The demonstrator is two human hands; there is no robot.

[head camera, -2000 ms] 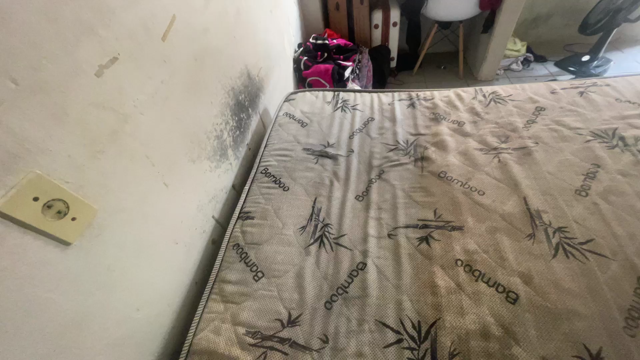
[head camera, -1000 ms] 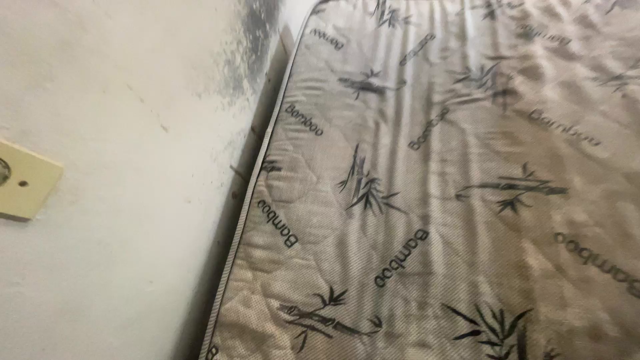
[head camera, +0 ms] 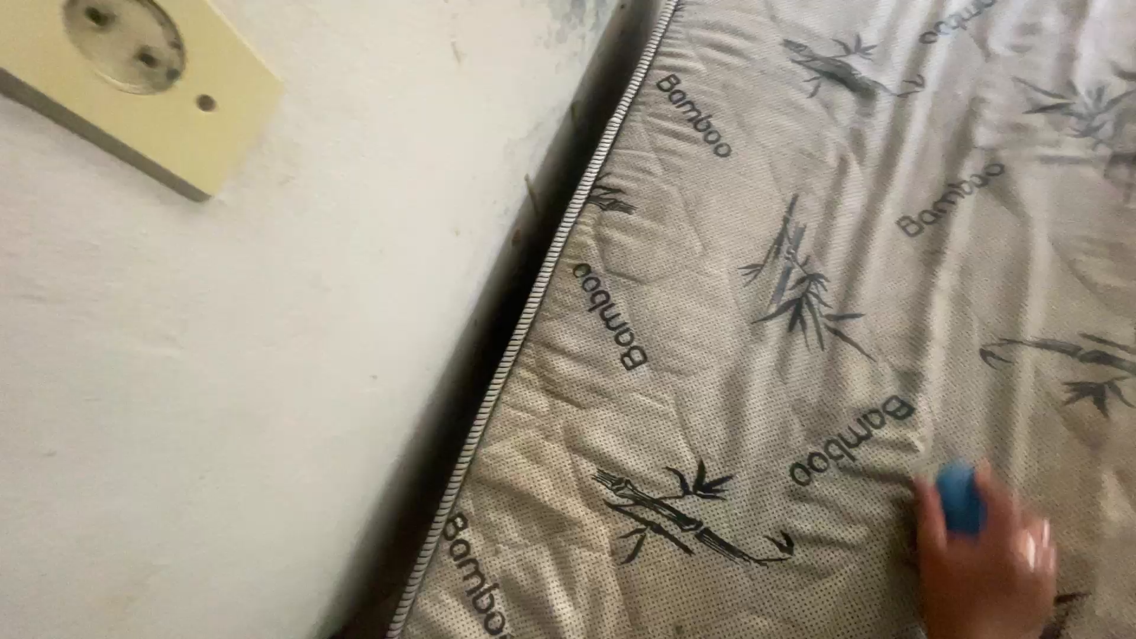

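Note:
My right hand (head camera: 990,559) is at the lower right, somewhat blurred, with its fingers around a small blue object (head camera: 960,499). Only part of that object shows between the thumb and the fingers, so its kind cannot be told. The hand is over a beige mattress (head camera: 710,373) with a dark bamboo print and lettering, and the fabric is wrinkled around it. A striped piping (head camera: 532,302) runs along the mattress's left edge. My left hand is out of the frame.
A whitish wall (head camera: 311,355) stands on the left, with dark stains near the top. On it is a cream electrical socket plate (head camera: 191,106). A dark narrow gap (head camera: 470,355) separates the wall from the mattress edge.
My right hand with the blue object has come into view at the lower right; neither earlier frame shows it. The view has moved closer to the mattress and wall.

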